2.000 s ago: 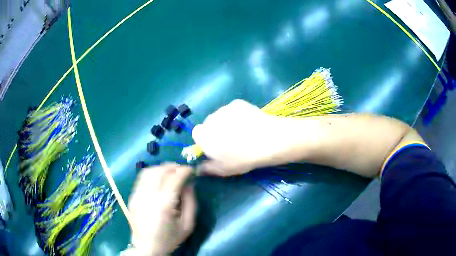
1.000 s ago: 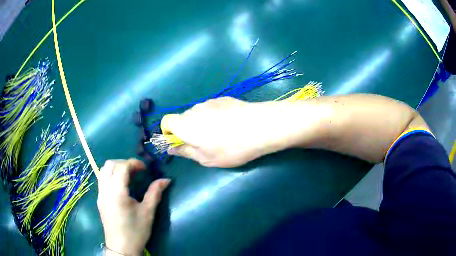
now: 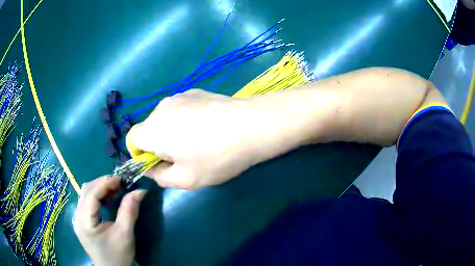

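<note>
My right hand [image 3: 192,137] is closed around a thick bundle of yellow wires [image 3: 276,75]. The silver terminal tips [image 3: 131,170] stick out past its thumb and forefinger, and the far ends fan out beyond the forearm. My left hand [image 3: 107,221] is at the lower left, just below the terminal tips, with thumb and forefinger apart. Dark shadow lies between its fingers, and no held piece can be made out. Black connector housings [image 3: 113,98] lie in a cluster above it, partly behind my right hand. Their blue wires [image 3: 224,60] run up and to the right.
Piles of blue and yellow wire assemblies [image 3: 39,200] lie on the glossy green table [image 3: 291,182] at the left. A long yellow line [image 3: 42,117] crosses the left side. A white sheet [image 3: 446,9] is at the upper right. A person's dark sleeve [image 3: 463,26] shows at the right edge.
The view has shifted, so the table items appear further left. The blue wires, first mostly under my right arm, now lie above it. My left hand has opened and sits by the terminal tips.
</note>
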